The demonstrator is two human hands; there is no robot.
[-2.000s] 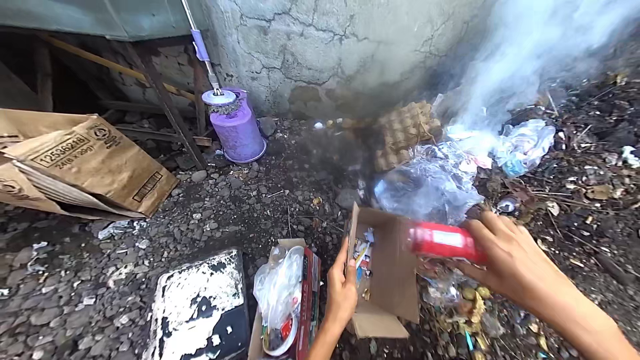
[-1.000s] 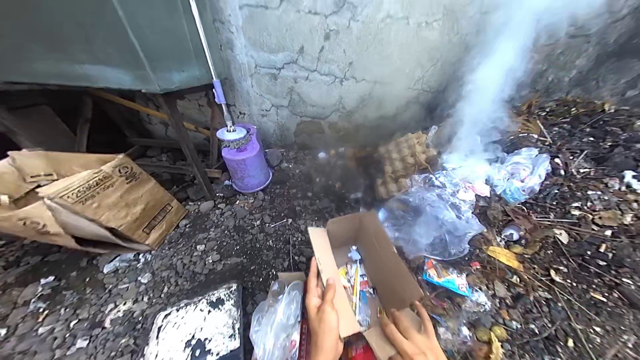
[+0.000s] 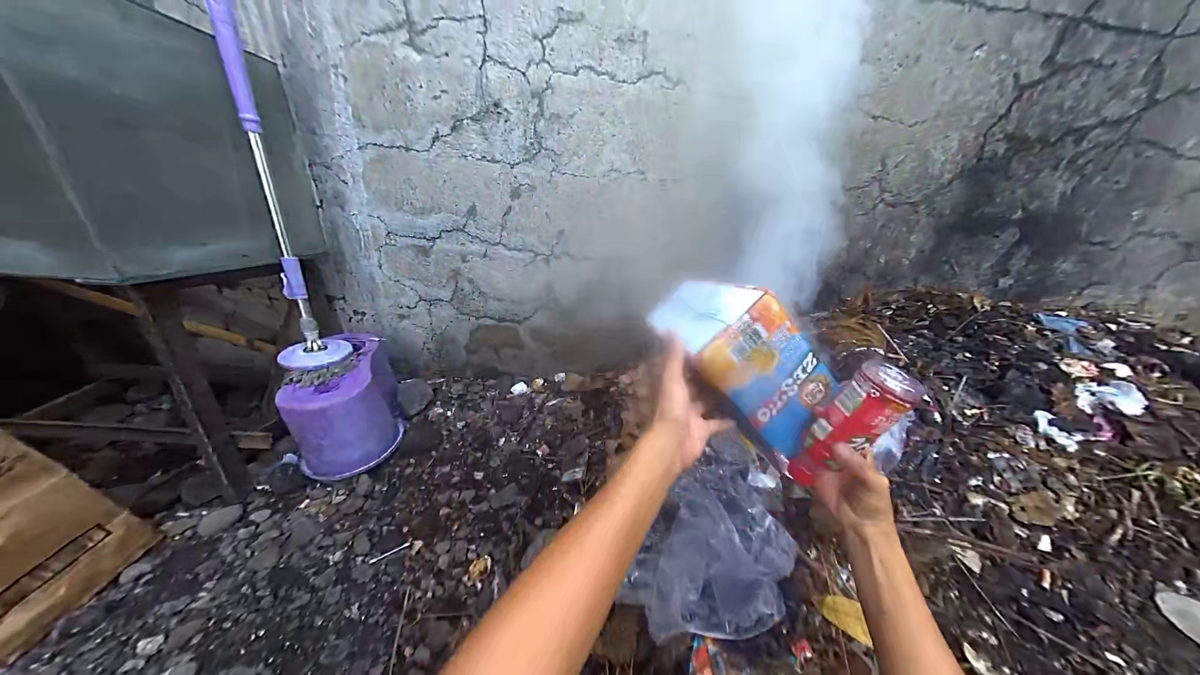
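Observation:
A blue and orange printed cardboard box (image 3: 764, 375) is held tilted in front of the smoke, its mouth out of sight. My left hand (image 3: 682, 412) grips the box at its left side. My right hand (image 3: 851, 487) is wrapped round the lower part of a red cylindrical container (image 3: 867, 408), which lies against the right side of the box. Below the box, a crumpled clear plastic bag (image 3: 717, 562) rests on the ground. White smoke (image 3: 792, 159) rises behind the box. What the box holds is hidden.
A cracked concrete wall (image 3: 581, 178) stands behind. At left are a purple mop bucket (image 3: 342, 412) with an upright mop, a grey panel (image 3: 141, 141) on a frame and a brown paper bag (image 3: 56, 544). Scattered litter (image 3: 1111, 398) covers the ground at right.
Both hands have lifted the box from low in front to the smoking heap and turned it, so its printed outside shows. The view has shifted right and forward.

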